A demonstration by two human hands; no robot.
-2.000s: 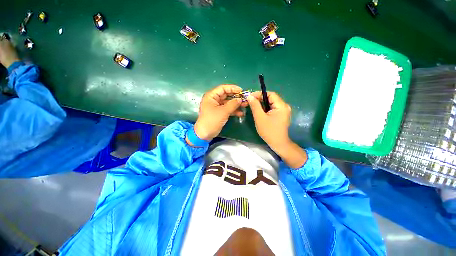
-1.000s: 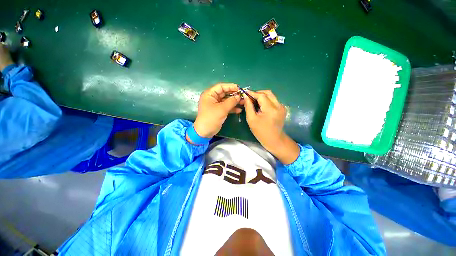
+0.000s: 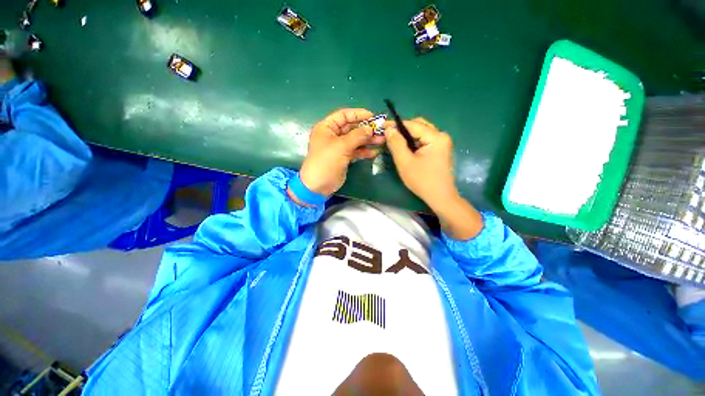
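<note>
My left hand (image 3: pixel 332 151) holds a small electronic module (image 3: pixel 376 124) between thumb and fingers, above the near part of the green bench. The module shows silver, amber and white areas. My right hand (image 3: pixel 425 161) is close beside it on the right, its thumb and fingertips at the module's edge. The right hand holds a slim black tool (image 3: pixel 401 124), whose narrow end points up and away from the module. Fine details of the module are too small to tell.
Loose modules lie on the green bench (image 3: pixel 255 100), among them one at left (image 3: pixel 182 66), one at centre (image 3: pixel 294 22) and a cluster (image 3: pixel 427 29). A green tray of white pieces (image 3: pixel 512 203) and clear plastic trays (image 3: pixel 665 193) are at right. Another person's blue sleeve (image 3: pixel 46 147) is at left.
The black tool's tip was at the module one second ago; now it points up, away from it. The view has shifted, so the bench things appear higher.
</note>
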